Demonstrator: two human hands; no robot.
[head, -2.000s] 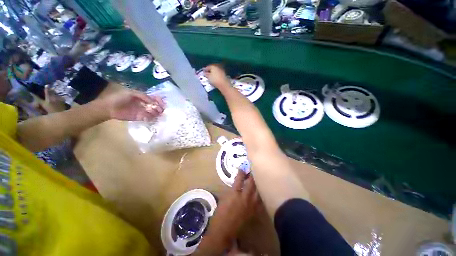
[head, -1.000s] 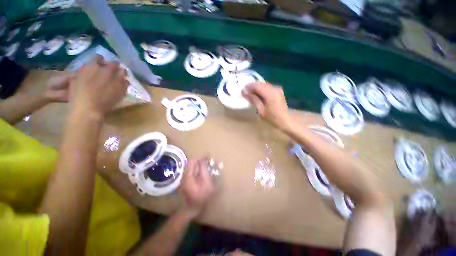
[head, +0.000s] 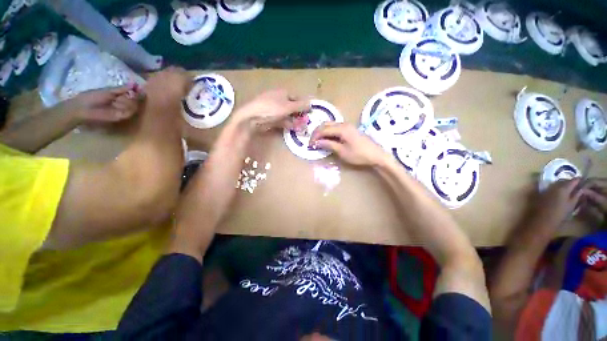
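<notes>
A round white slotted housing lies on the brown tabletop in front of me, between my hands. My left hand is at its upper left rim, with fingers stretched over it and a small reddish spot by the fingertips. My right hand is at its lower right, thumb and fingertips close together on its face. Whether either hand grips anything is too blurred to tell. Small white pieces lie loose nearer me on the left. Tiny shiny pieces lie just below the housing.
Overlapping housings lie right of my right hand; another lies left. The green belt beyond carries several more. A clear bag of white bits and a yellow-sleeved neighbour are at left. Another person's hands work at right.
The view has shifted. My left hand has moved from the near table to the housing. My right hand is now at a housing on the table, no longer beside the belt. A neighbour's forearm now covers the black-faced housings.
</notes>
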